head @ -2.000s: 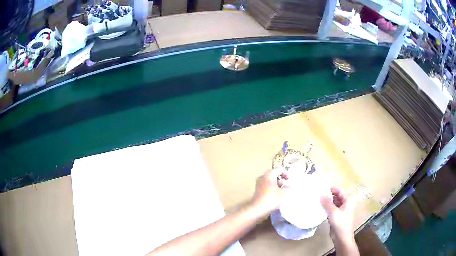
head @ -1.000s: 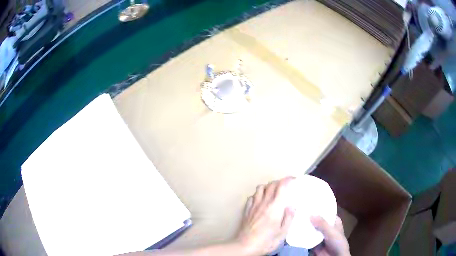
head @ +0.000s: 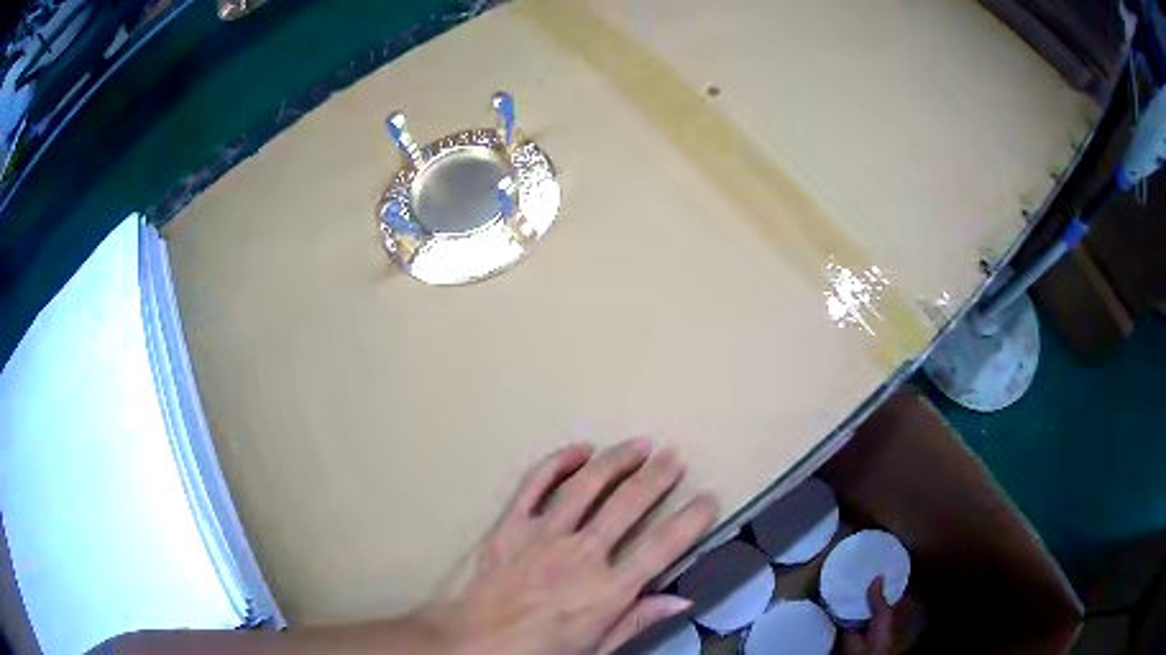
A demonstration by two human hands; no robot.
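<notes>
A shiny round metal piece (head: 441,260) with a patterned rim and upright posts stands on the cardboard-covered bench (head: 614,346). My left hand (head: 563,550) lies on the bench near its front edge, palm down, fingers spread, holding nothing. My right hand (head: 882,630) is down in the open carton (head: 985,512) below the bench edge, mostly hidden. Its thumb rests on a round white piece (head: 854,578), and the fingers are out of sight. Several other round white pieces (head: 793,522) lie beside it in the carton.
A stack of white sheets (head: 90,461) lies on the bench at the left. The green conveyor (head: 192,96) runs behind at the upper left, with part of a metal piece at the top edge. A stand with a round white base (head: 991,365) is beyond the bench edge at right.
My right hand has moved the round white piece down into the carton. My left hand has come off it and now lies on the bench. The view has swung right and down.
</notes>
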